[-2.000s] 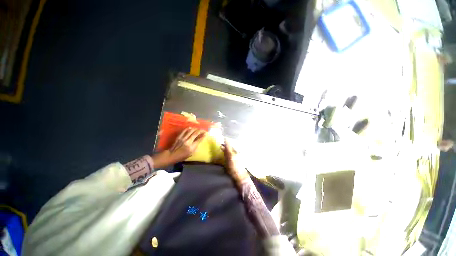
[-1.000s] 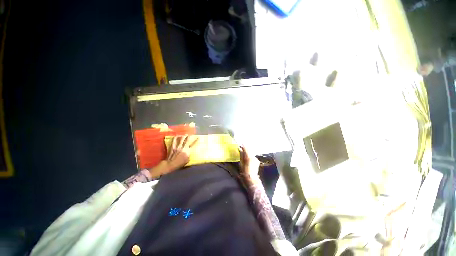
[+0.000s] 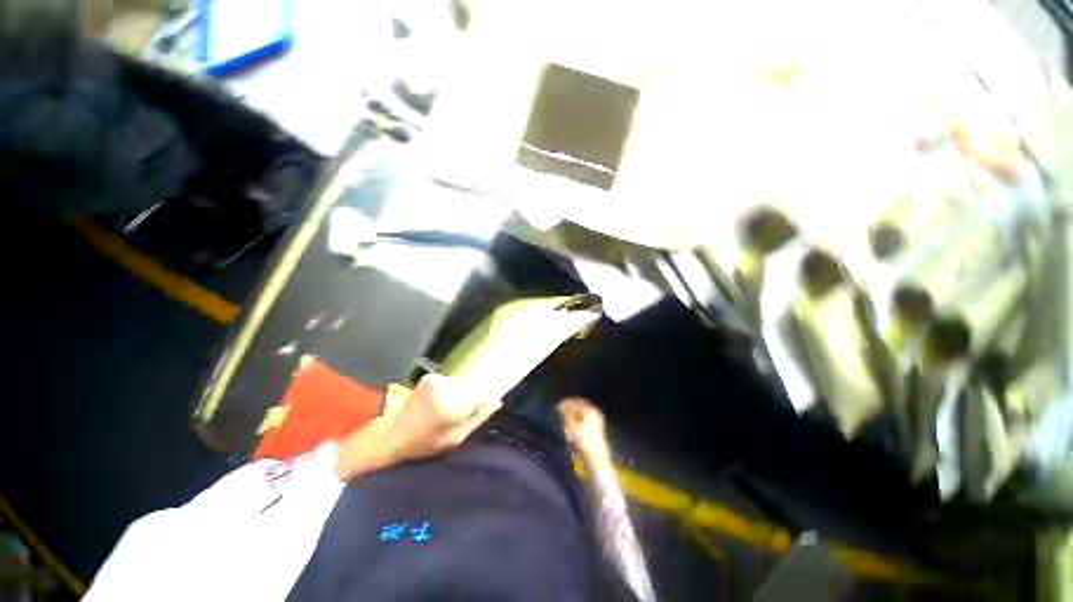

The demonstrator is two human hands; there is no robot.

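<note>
My left hand (image 3: 426, 426) holds a yellow leather piece (image 3: 506, 347) by its near left end, above the near edge of the dark side board (image 3: 353, 312). The piece's far end shows a dark edge. My right hand (image 3: 581, 423) is apart from the piece, below and right of it, blurred; its fingers are not clear. An orange-red stack (image 3: 320, 412) lies on the board, left of my left hand. The board has a pale strip along its far edge.
The white bench (image 3: 706, 141) beyond bears a dark brown square (image 3: 580, 124) with a thin white line. Rolled panels (image 3: 830, 335) with dark open ends are at the right. A blue tray (image 3: 245, 41) is at the upper left. The floor has yellow lines.
The view has turned to the right. The yellow piece has come up off the board's near edge in my left hand. My right hand has left it.
</note>
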